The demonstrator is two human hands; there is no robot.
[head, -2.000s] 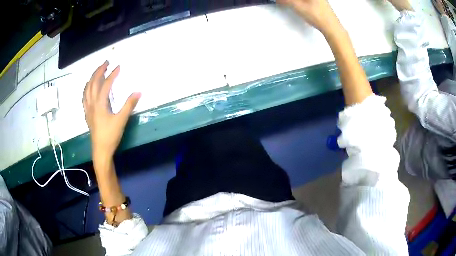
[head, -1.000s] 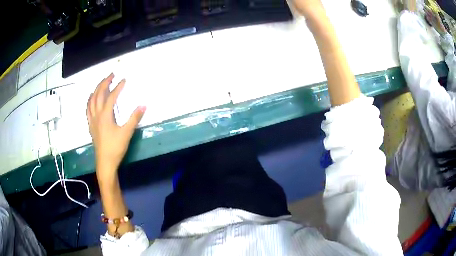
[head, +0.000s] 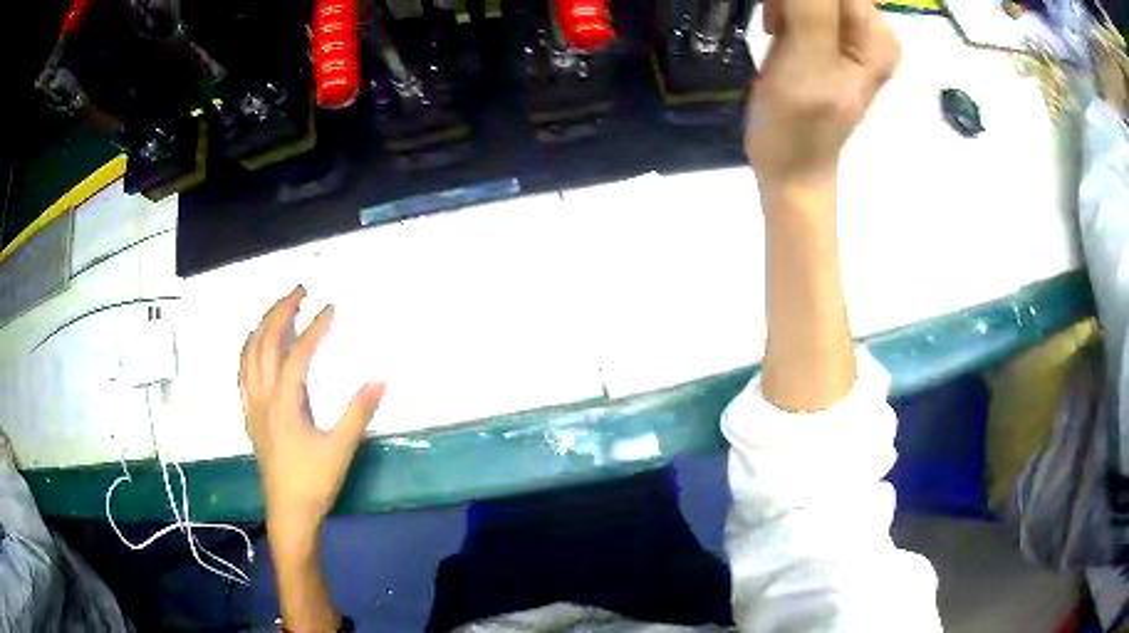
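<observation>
My left hand (head: 303, 414) is over the white bench top near its front edge, fingers apart and empty. My right hand (head: 820, 99) is raised at the top, by the right end of the black fixture (head: 495, 235). Its fingers are curled and cut off by the top edge, so what they hold, if anything, is hidden. A small pale patch shows beside them. The fixture carries dark metal mechanisms, a red ribbed grip (head: 334, 52), another red grip (head: 584, 22) and a pale label strip (head: 440, 200).
A green taped edge (head: 495, 460) runs along the bench front. A white adapter (head: 149, 352) with hanging white cable lies at left, near a thin black wire. A small dark round part (head: 961, 111) lies right of my right hand. A person's pale sleeve (head: 1108, 198) is at far right.
The view has shifted up, showing more of the fixture and the red grips. My right hand has turned, its fingers now curled upward. My left hand keeps its open pose over the bench.
</observation>
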